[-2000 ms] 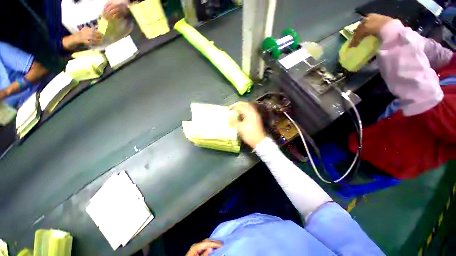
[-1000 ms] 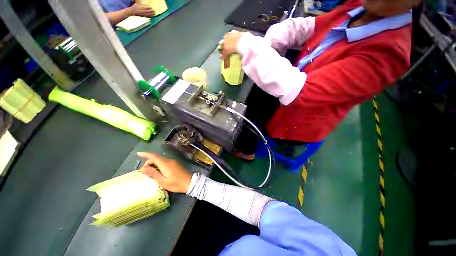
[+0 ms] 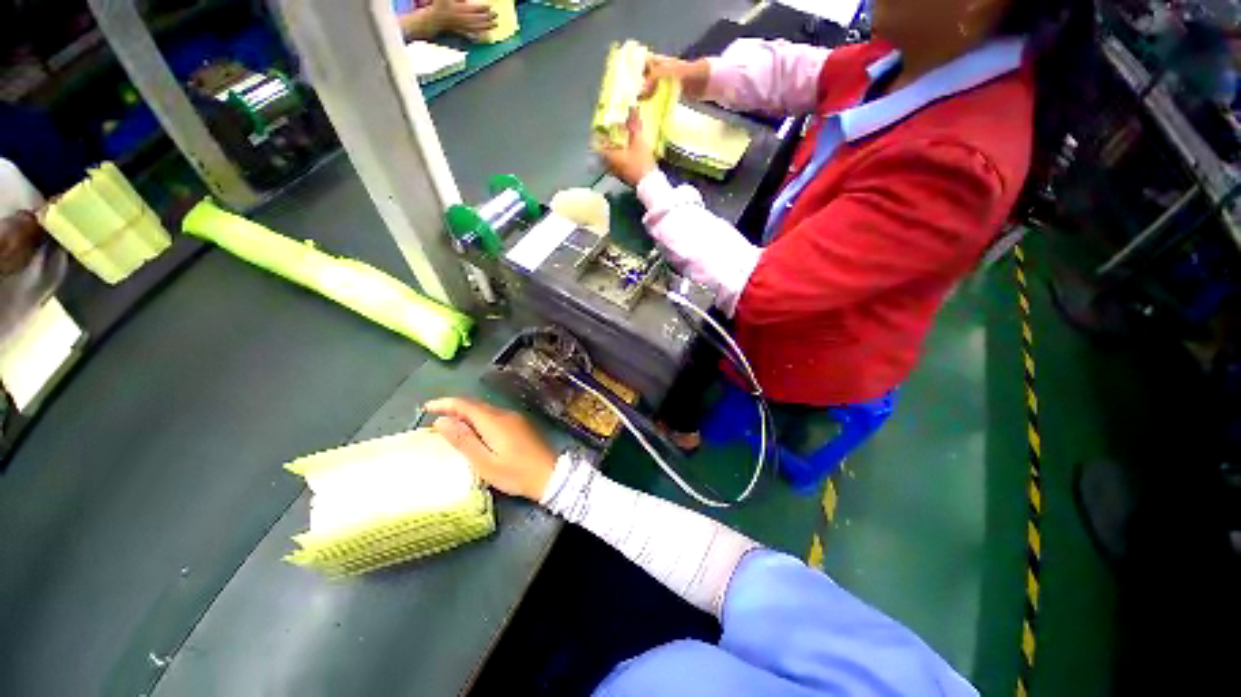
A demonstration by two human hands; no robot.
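Observation:
The worked stack (image 3: 395,501), a thick fanned block with a white middle and yellow-green edges, lies on the dark bench surface (image 3: 259,620) left of centre. My right hand (image 3: 493,447) rests at the stack's upper right corner, its fingers along the top edge. Whether it grips the stack cannot be told. A white sleeve cover is on my right forearm. My left hand is not in view.
A black machine (image 3: 599,302) with a green spool (image 3: 494,211) and pale cable stands beyond my hand. A bright-green roll (image 3: 327,279) lies near a pale post (image 3: 374,143). A person in red (image 3: 885,232) handles a yellow-green bundle (image 3: 623,98). Other bundles (image 3: 106,221) lie far left.
The view has swung right since the earliest frame, and the unworked white stack has left it. My right hand stays at the worked stack. The person in red now holds a bundle up with both hands.

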